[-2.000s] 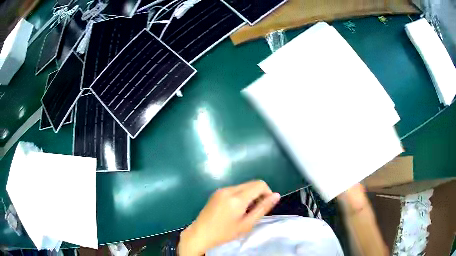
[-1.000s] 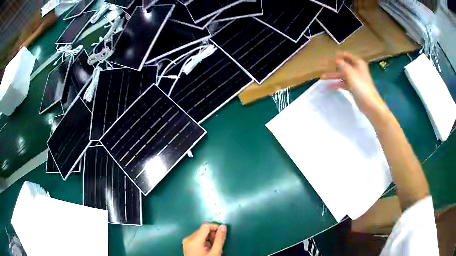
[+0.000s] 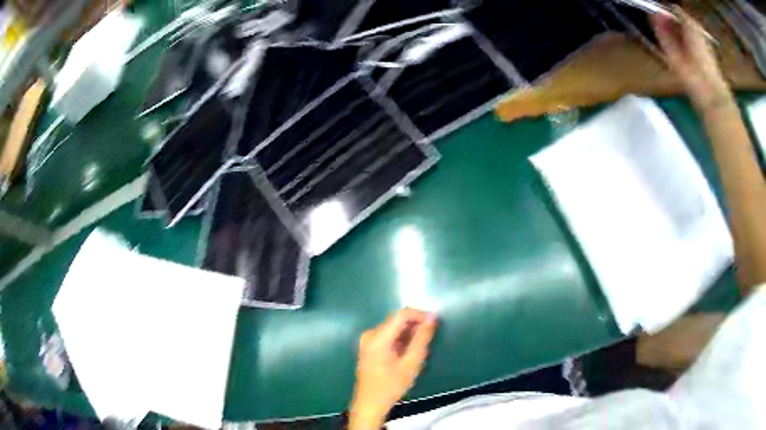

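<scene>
Black solar panels with pale edges (image 3: 344,155) lie in a loose, overlapping pile at the upper left and centre. My left hand (image 3: 396,348) is near the bench's front edge, fingers curled, with nothing visible in it. My right hand (image 3: 684,55) is stretched to the top right, at the far edge of the pile above the cardboard. It is blurred, and I cannot tell if it holds a panel. White sleeves (image 3: 642,214) lie in a stack under my right forearm. Another white stack (image 3: 151,327) lies at the lower left.
The green bench top (image 3: 487,252) curves across the view. A brown cardboard sheet (image 3: 596,80) lies partly under the panels. White cords (image 3: 428,42) trail over the pile. A white packet (image 3: 97,67) stands at the upper left. A brown carton part (image 3: 680,340) shows below the right stack.
My right hand has left the white stack and moved up and right to the panel pile. My left hand stays near the front edge, still curled. The view has shifted left.
</scene>
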